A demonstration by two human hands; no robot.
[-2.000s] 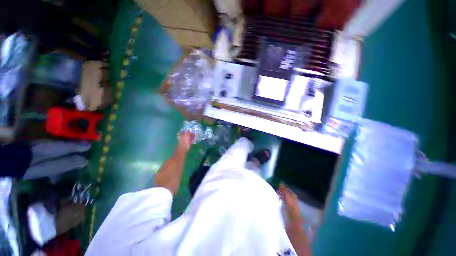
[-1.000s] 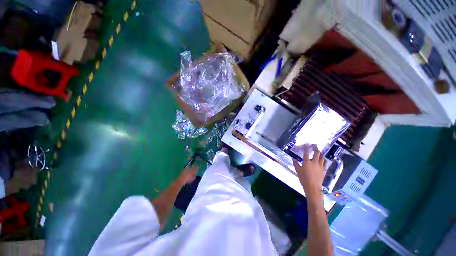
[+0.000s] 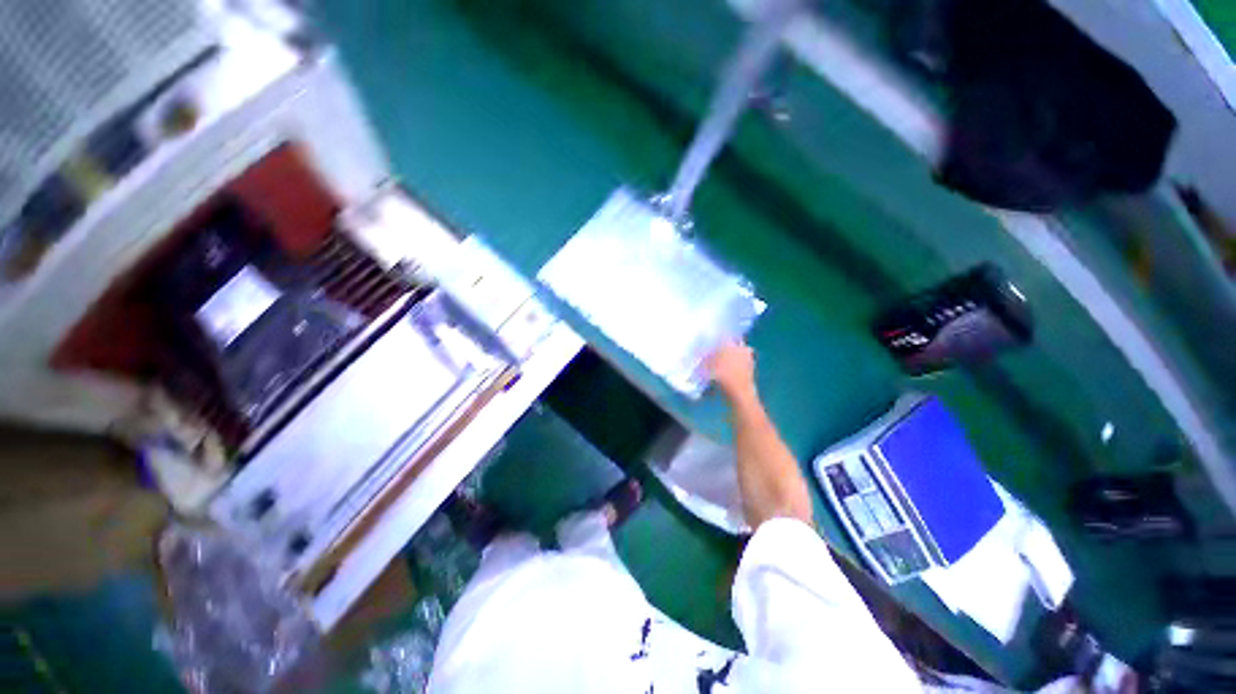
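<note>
A stack of whitish bags point(image 3: 651, 292) lies on the green bench beside a metal arm. My right hand point(image 3: 729, 363) is at the stack's near corner, touching it. Blur hides whether the fingers pinch a bag. My left hand is out of the picture. A black retail box with a white label point(image 3: 241, 304) lies on the rollers at the tunnel mouth, with another dark box point(image 3: 301, 346) against it. The bar sealer point(image 3: 407, 468), a pale plate with a brownish strip, is in front of them.
A weighing scale with a blue top point(image 3: 935, 475) stands at the right, with white sheets point(image 3: 996, 576) beside it. A black retail box point(image 3: 953, 320) lies beyond the scale. Crumpled clear film point(image 3: 237, 610) is at lower left. A dark object point(image 3: 1057, 109) is at upper right.
The view has swung right, bringing the scale into sight. My right hand has left the box at the sealer and is at the bag stack. My left hand has gone out of view.
</note>
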